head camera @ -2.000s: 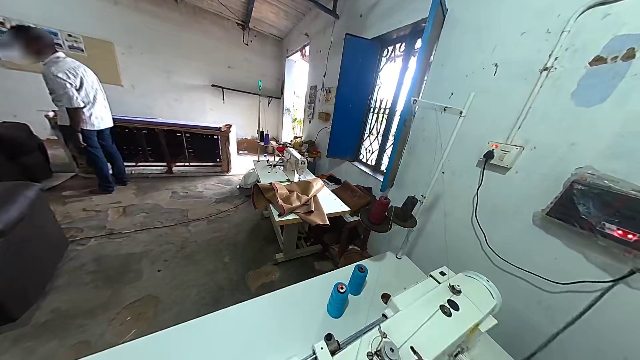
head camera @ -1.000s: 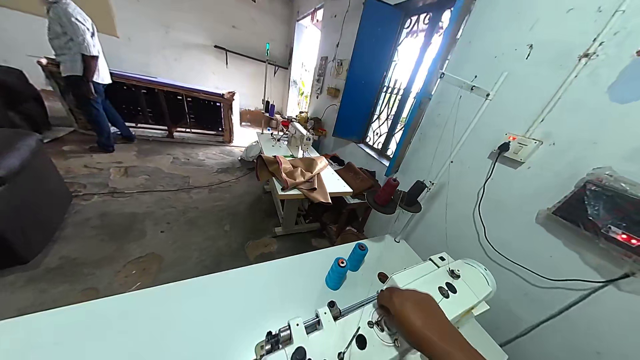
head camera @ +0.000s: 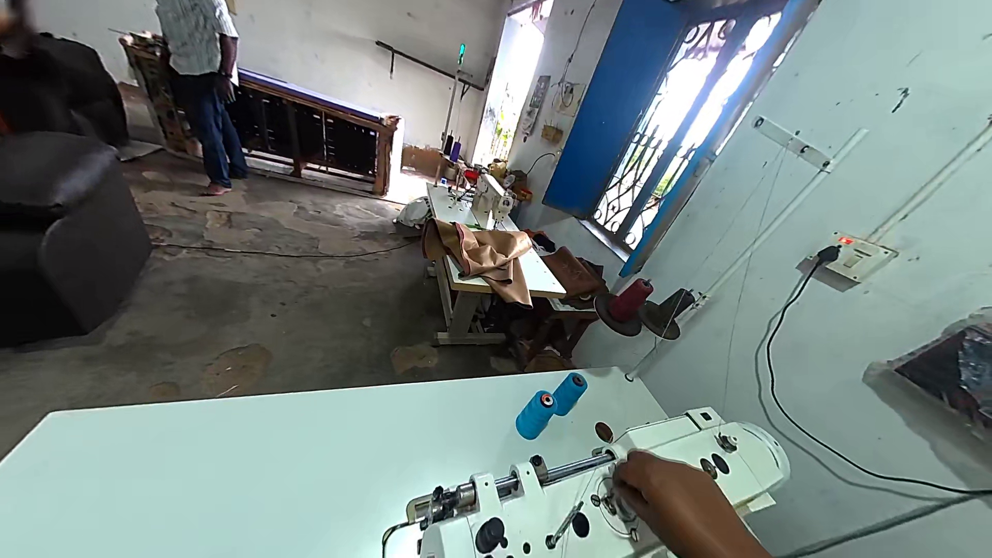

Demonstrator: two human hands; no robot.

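My right hand (head camera: 659, 490) reaches in from the lower right, its curled fingertips at the thread guides and tension parts on top of a white industrial sewing machine (head camera: 659, 434). Whether thread is between the fingers cannot be told. A steel shaft (head camera: 577, 470) runs along the machine beside my fingertips. Behind it, two blue thread cones (head camera: 536, 415) stand on the white table (head camera: 294, 457). Fine thread hangs from the white thread stand (head camera: 783, 213), whose lower holders carry a maroon cone (head camera: 632, 299) and a dark cone (head camera: 677, 304). My left hand is out of view.
A second sewing machine (head camera: 491, 200) stands on another table with brown material (head camera: 492, 260) draped over it. A person (head camera: 203, 85) stands by a wooden frame (head camera: 310, 128). A dark padded seat (head camera: 70, 232) is at left. A plugged cable (head camera: 783, 411) hangs on the right wall.
My right hand, not seen two seconds ago, came onto the machine top and stays there. The person at the back has turned and moved. The view has tilted down.
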